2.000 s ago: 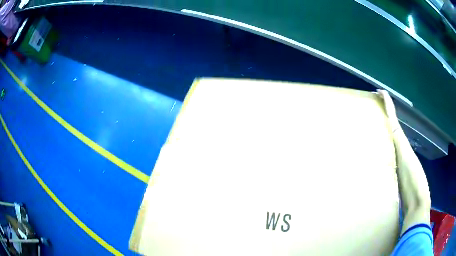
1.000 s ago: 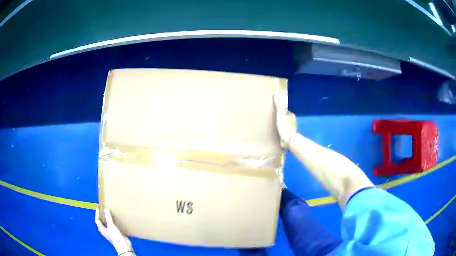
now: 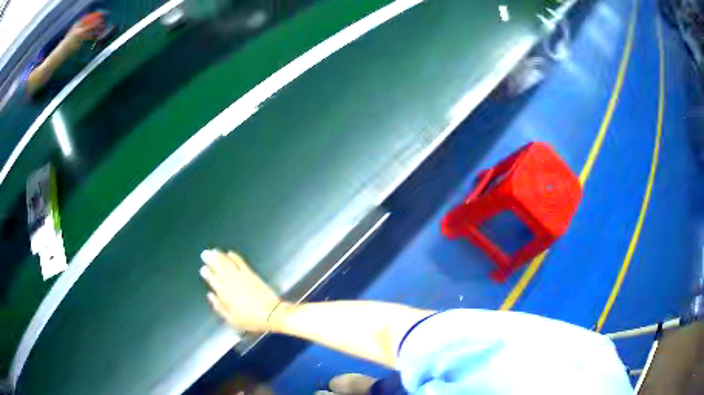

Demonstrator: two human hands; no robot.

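Observation:
My right hand (image 3: 241,295) is empty, fingers extended, over the near edge of the green conveyor belt (image 3: 309,170); whether it touches the belt is unclear. Its blue-sleeved arm reaches in from the lower right. My left hand is not in view. The carton does not show. A blurred brownish patch at the bottom edge is too unclear to name.
A red plastic stool (image 3: 544,189) stands on the blue floor right of the line, by a yellow lane line. A trolley's brown deck (image 3: 679,362) shows at lower right. A printed box (image 3: 42,200) lies on the far line. Another person's forearm (image 3: 58,58) shows at upper left.
The view has swung round and the WS carton has left it. My right hand has let go of the carton and is over the belt. My left hand has gone out of view.

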